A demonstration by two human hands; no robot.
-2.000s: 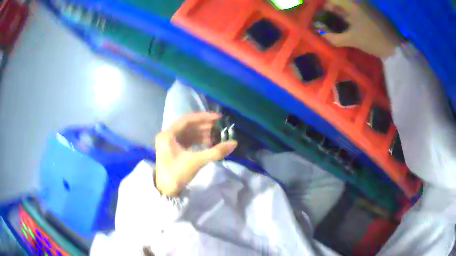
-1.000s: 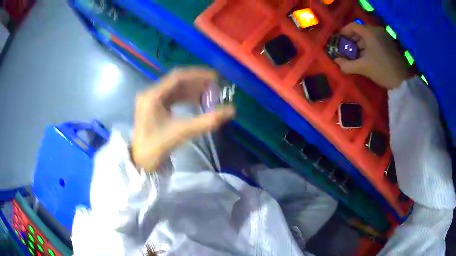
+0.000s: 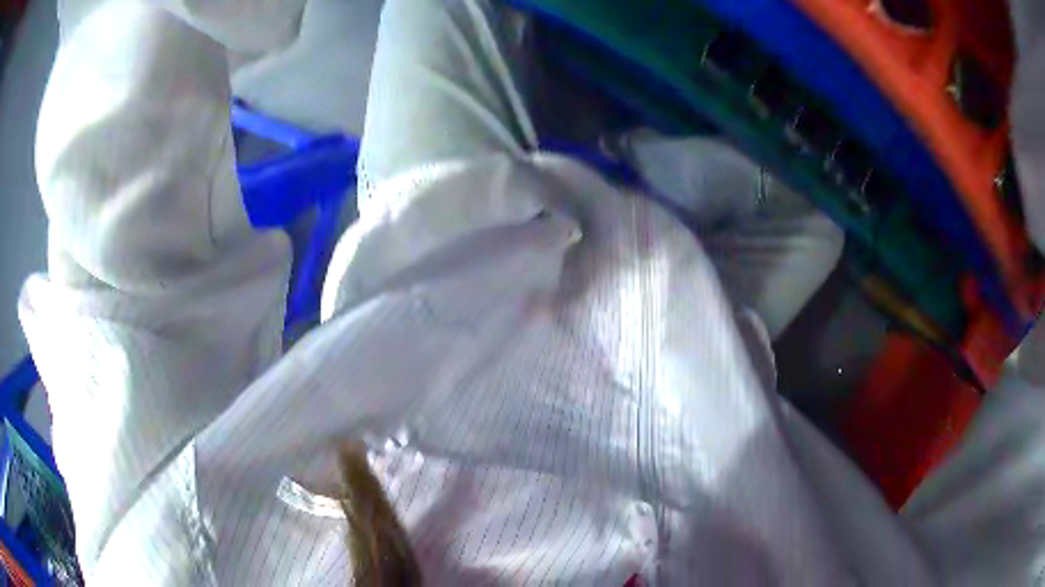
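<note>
Neither of my hands is in view. My left sleeve runs up the left side and leaves at the top; part of my right sleeve shows at the right edge. The red-orange tray (image 3: 922, 115) shows only in part at the upper right, with a dark smartwatch (image 3: 976, 89) in a pocket. Below it, a row of dark watches (image 3: 811, 128) lies on the green lower shelf (image 3: 659, 71). Whether my hands hold anything is hidden.
My pale pinstriped coat and lap fill the middle. The blue shelf edge (image 3: 842, 98) curves down the right side. A blue stool (image 3: 281, 189) stands behind my left sleeve. A red box (image 3: 900, 419) is low at the right. A lock of hair hangs at the bottom.
The view has tilted down toward my lap, and the tray has shifted to the upper right. Both hands, each holding a watch one second ago, have left the picture.
</note>
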